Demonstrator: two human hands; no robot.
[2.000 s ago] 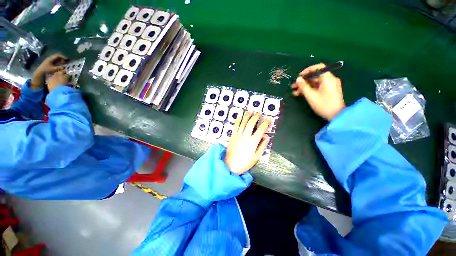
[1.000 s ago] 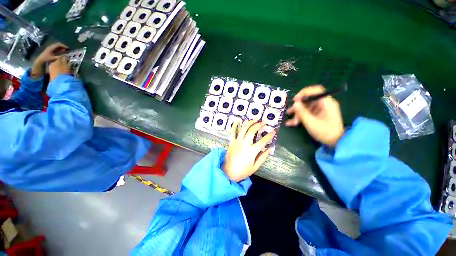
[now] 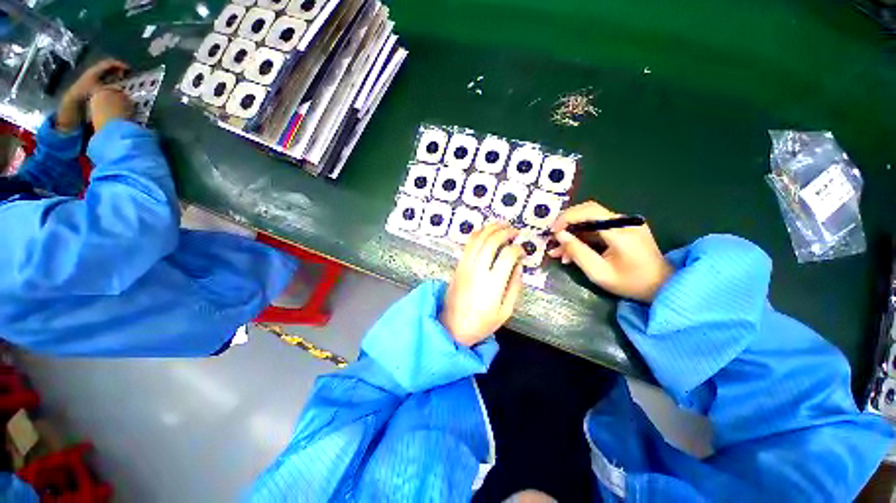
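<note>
The panel of units (image 3: 478, 189) lies flat on the green bench, off-white rounded squares with dark round centres in three rows. My left hand (image 3: 483, 285) rests on its near edge, fingertips beside the near right unit (image 3: 532, 248). My right hand (image 3: 614, 257) holds black tweezers (image 3: 607, 224) like a pen. Their tip is at the panel's right side by that unit, close to my left fingertips. Any pin at the tip is too small to tell. A loose heap of thin tan pins (image 3: 574, 107) lies beyond the panel.
A thick leaning panel stack (image 3: 324, 93) stands at the left. A clear plastic bag (image 3: 817, 196) with a white label lies at the right. Another panel stack (image 3: 888, 359) is cut off at the right edge. A person in a blue smock (image 3: 118, 255) works at the far left.
My right hand with the tweezers has moved from near the pin heap, left and towards me, to the panel's near right corner. My left fingers have drawn together. The whole view has shifted slightly.
</note>
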